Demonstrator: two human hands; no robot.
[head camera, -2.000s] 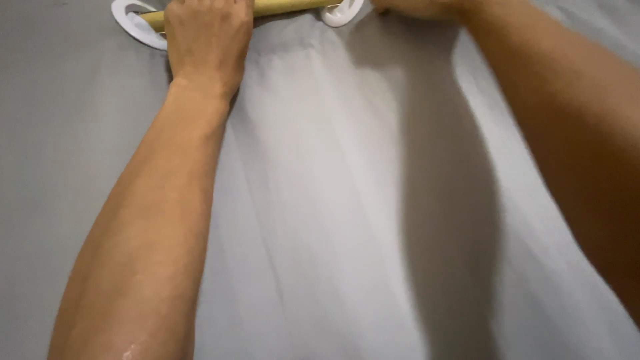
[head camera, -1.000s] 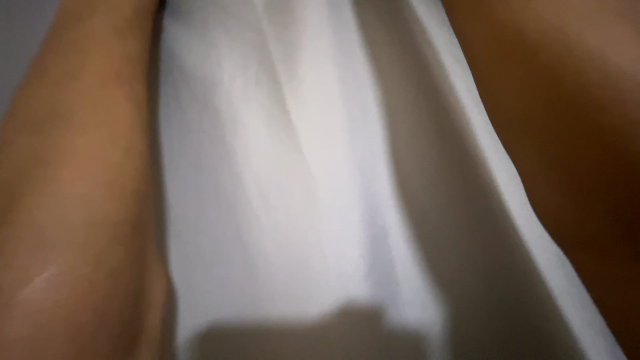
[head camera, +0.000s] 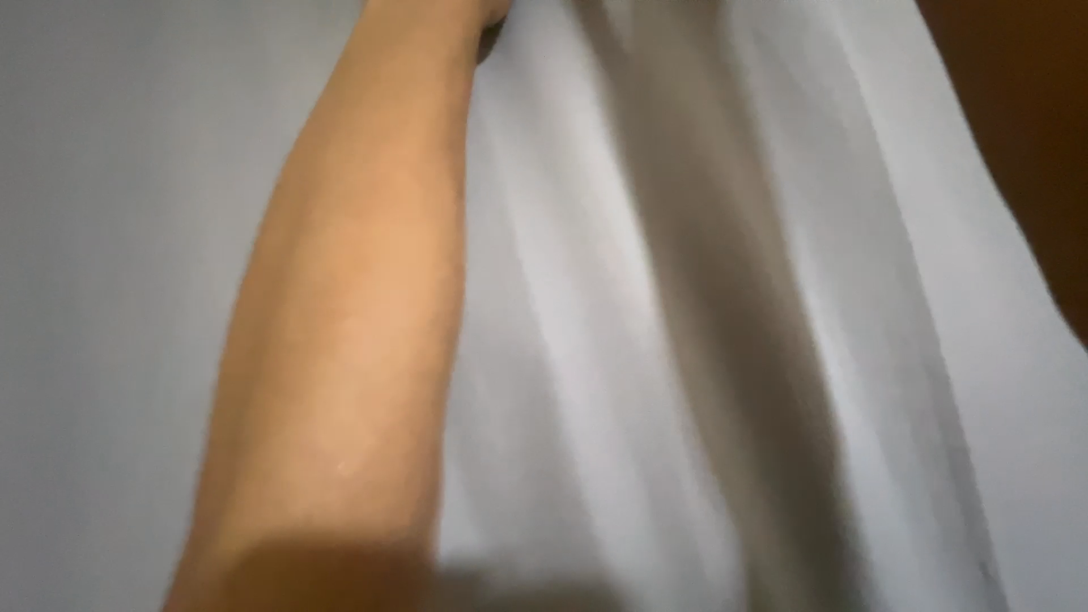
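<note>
Pale grey-white fabric (head camera: 544, 408) hangs in soft folds down most of the blurred head view. My left forearm reaches up across it, left of the middle, to the top edge. Only a sliver near the wrist of my left hand (head camera: 495, 10) shows there; its fingers and whatever it touches are hidden above the frame. At the upper right a dark brown stretch of my right arm cuts into the view, and my right hand lies outside it.
A plain grey surface (head camera: 110, 255) spreads behind my left forearm. Long dark arm shadows run down the fabric folds, and another shadow crosses the bottom edge.
Two seconds ago my left hand was around a yellowish rod between white rings at the top; hand, rod and rings have since left the frame. The view has shifted strongly.
</note>
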